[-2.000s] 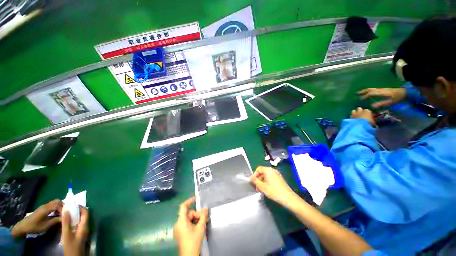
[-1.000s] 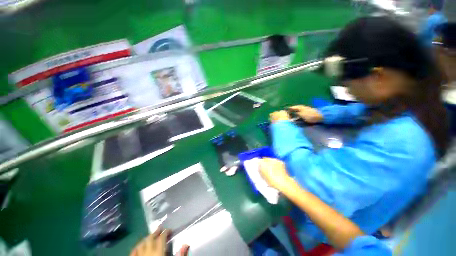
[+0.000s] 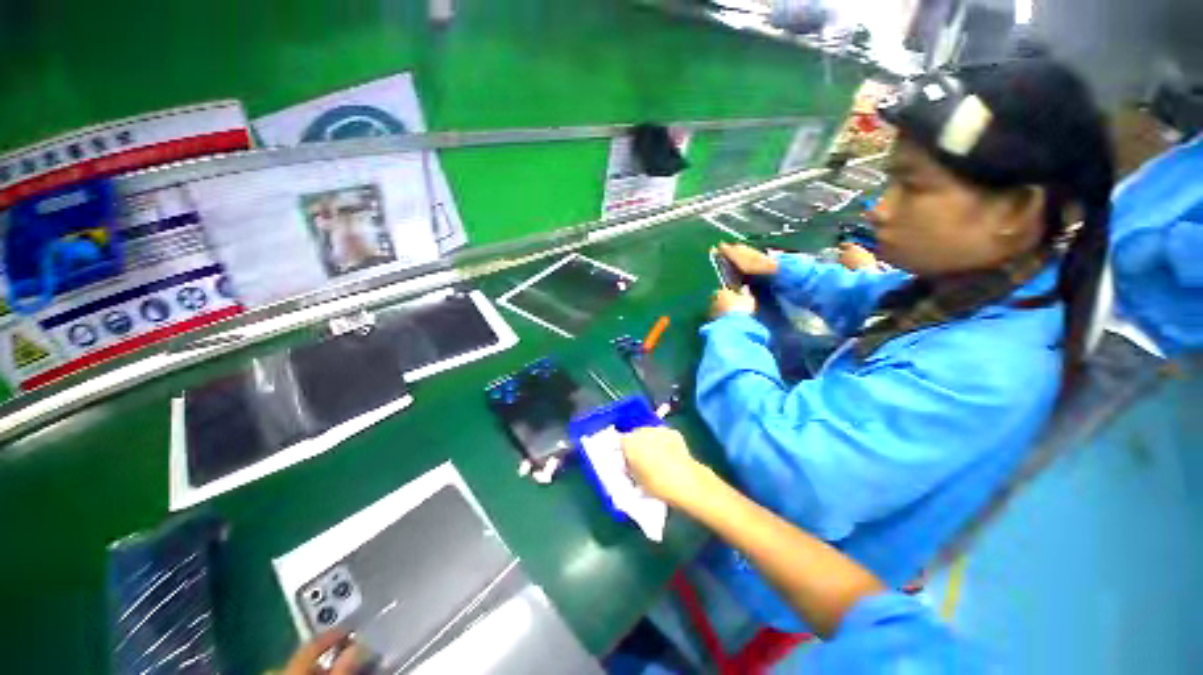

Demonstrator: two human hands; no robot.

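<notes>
A grey tablet back cover (image 3: 409,567) lies on a white backing sheet (image 3: 298,538) at the lower left, its camera cluster (image 3: 330,597) at the upper-left corner. Shiny film covers its near part. My left hand (image 3: 330,655) is at the bottom edge by the camera corner, mostly cut off; its hold cannot be told. My right hand (image 3: 662,462) is over the blue parts bin (image 3: 594,419), its fingers at the crumpled white material (image 3: 620,477) in it. The fingertips are hard to make out.
Dark trim strips (image 3: 538,409) with blue ends lie left of the bin. A plastic-wrapped block (image 3: 164,600) is at the lower left. More covers (image 3: 297,396) lie along the partition. An orange-handled tool (image 3: 656,332) lies behind the bin. A person in a blue smock (image 3: 910,435) sits at right.
My right hand has gone from the cover to the bin at right. My left hand has slipped mostly out of view at the bottom. The view has turned right.
</notes>
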